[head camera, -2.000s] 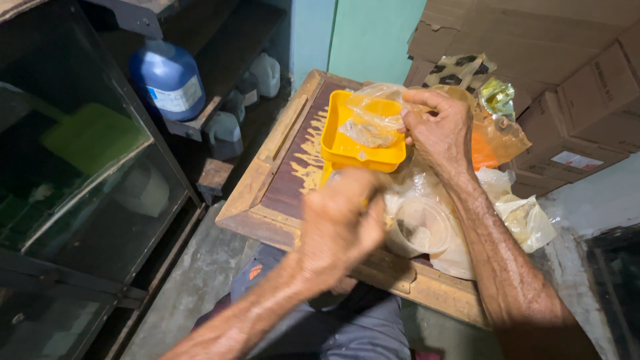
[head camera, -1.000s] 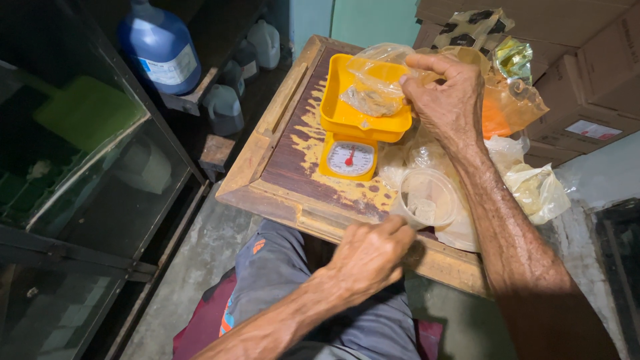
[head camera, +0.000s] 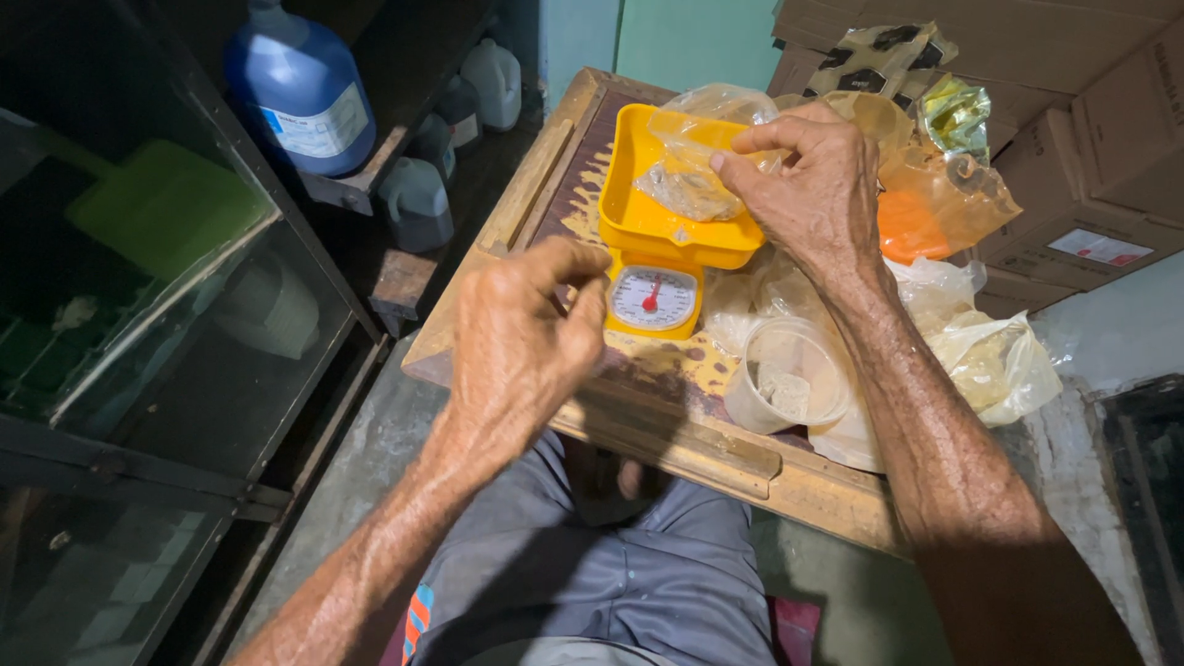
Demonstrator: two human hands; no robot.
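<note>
A yellow dial kitchen scale (head camera: pixel 655 298) stands on a worn wooden table, its yellow tray (head camera: pixel 624 217) on top. In the tray lies a clear plastic bag (head camera: pixel 689 190) with a pale substance in its bottom. My right hand (head camera: pixel 819 190) pinches the upper part of this bag between thumb and fingers. Just left of the dial, my left hand (head camera: pixel 532 338) is raised with thumb and fingertips near each other; whether something small is between them cannot be told. A clear round plastic tub (head camera: pixel 791 375) with some greyish powder stands below my right wrist.
Behind my right forearm are crumpled plastic bags (head camera: pixel 990 356) and a bag with orange contents (head camera: pixel 916 222). Cardboard boxes (head camera: pixel 1036 185) are stacked at right. Left of the wooden table (head camera: pixel 740 462) are a large blue jug (head camera: pixel 305 92), smaller jugs (head camera: pixel 416 203) and a glass-fronted cabinet (head camera: pixel 314 370).
My left hand has moved from beside the round tub up and left to the scale's dial. My right hand still holds the bag over the tray.
</note>
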